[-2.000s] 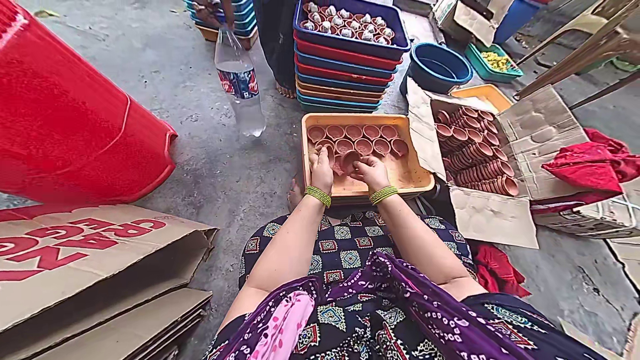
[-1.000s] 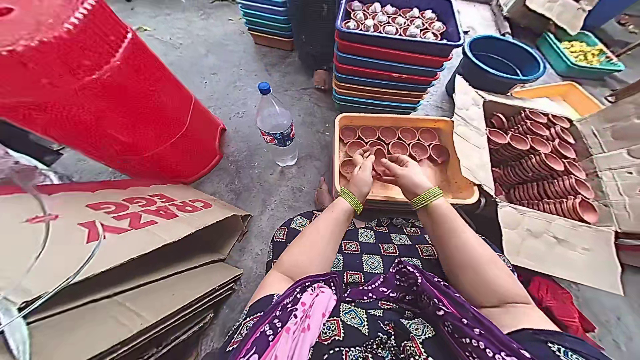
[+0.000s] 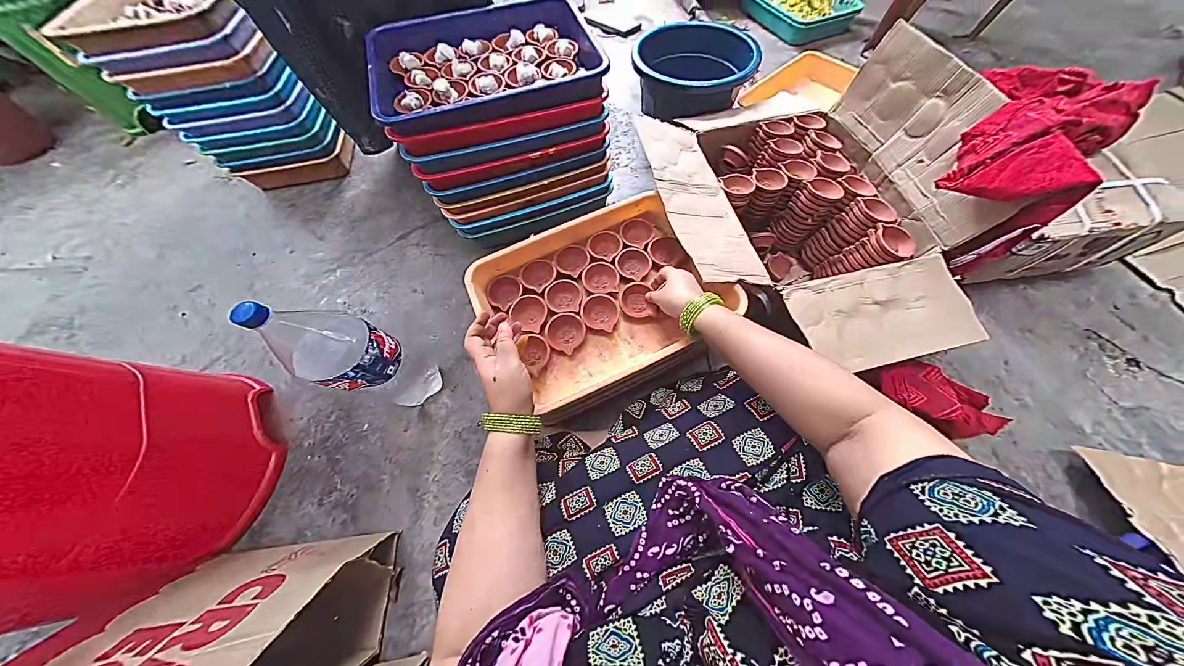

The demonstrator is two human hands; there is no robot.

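Note:
Before me lies a yellow-orange plastic tray (image 3: 601, 370) with rows of small terracotta diya lamps (image 3: 564, 296). At its left front corner, my left hand (image 3: 499, 356) has its fingers on the rim of a clay lamp (image 3: 534, 352). My right hand (image 3: 675, 291) touches another lamp (image 3: 636, 300) near the tray's right side, fingertips at its edge. An open cardboard box (image 3: 869, 314) to the right holds nested stacks of terracotta lamps (image 3: 832, 203). Both wrists wear green bangles.
Behind the tray stands a stack of coloured trays (image 3: 518, 157), the top one holding white-filled clay lamps (image 3: 486, 69). A blue tub (image 3: 696, 69) is beyond. Left are a plastic bottle (image 3: 324, 347), a red plastic container (image 3: 120, 453), cardboard (image 3: 277, 601) and another tray stack (image 3: 250, 102).
My hands were close together over the tray; now they are apart, the left at the front left corner and the right at the right side. The view has shifted.

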